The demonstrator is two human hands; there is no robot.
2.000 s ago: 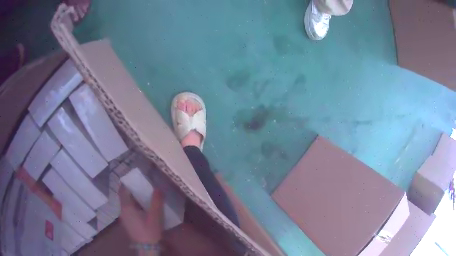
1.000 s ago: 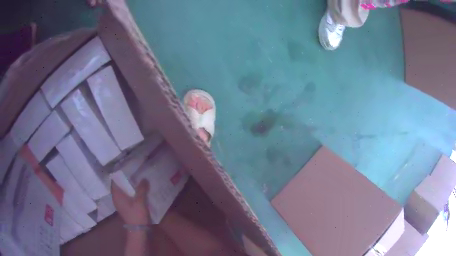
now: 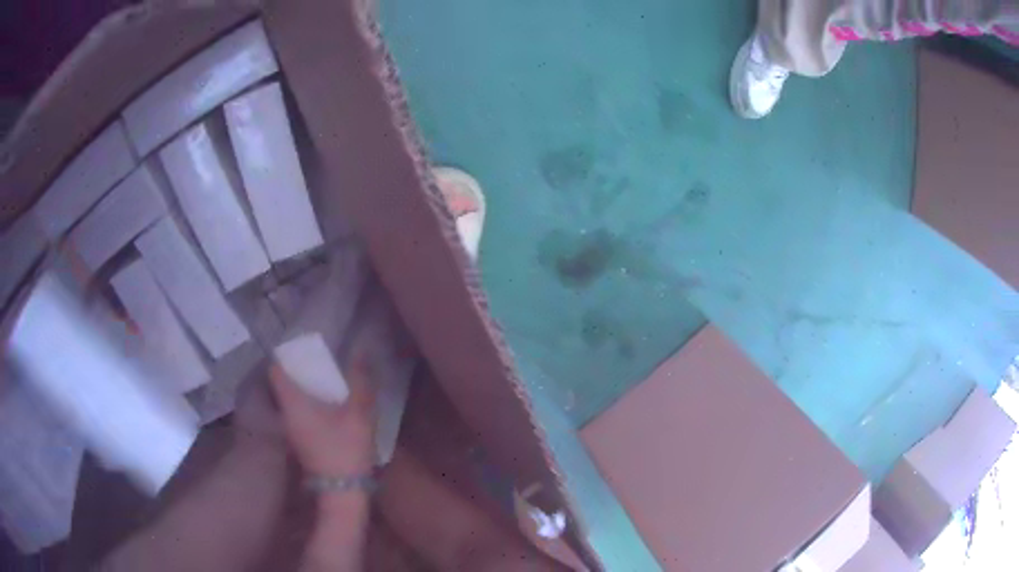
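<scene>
My left hand (image 3: pixel 326 430), with a bracelet at the wrist, grips a small white box (image 3: pixel 312 366) inside the large brown carton (image 3: pixel 408 212). A bare forearm (image 3: pixel 438 525) to its right looks like my right arm; its hand is hidden behind the left hand and boxes. Slim white boxes (image 3: pixel 274 173) stand edge-on in rows at the carton's left and upper part. A white box (image 3: pixel 106 385), blurred, lies tilted over the rows at the left. Another blurred forearm (image 3: pixel 207 497) crosses the lower left; whose it is, I cannot tell.
A closed brown carton (image 3: pixel 726 447) stands on the green floor (image 3: pixel 637 190), with smaller cartons (image 3: pixel 950 464) beside it. Another brown carton (image 3: pixel 970 156) is at the right edge. A person's shoe (image 3: pixel 760 80) shows at the top. A sandalled foot (image 3: pixel 463 207) is beside the large carton.
The view has shifted, so the large carton sits further right. The blurred forearm has come in at the lower left, and the white box at the left now appears tilted and blurred.
</scene>
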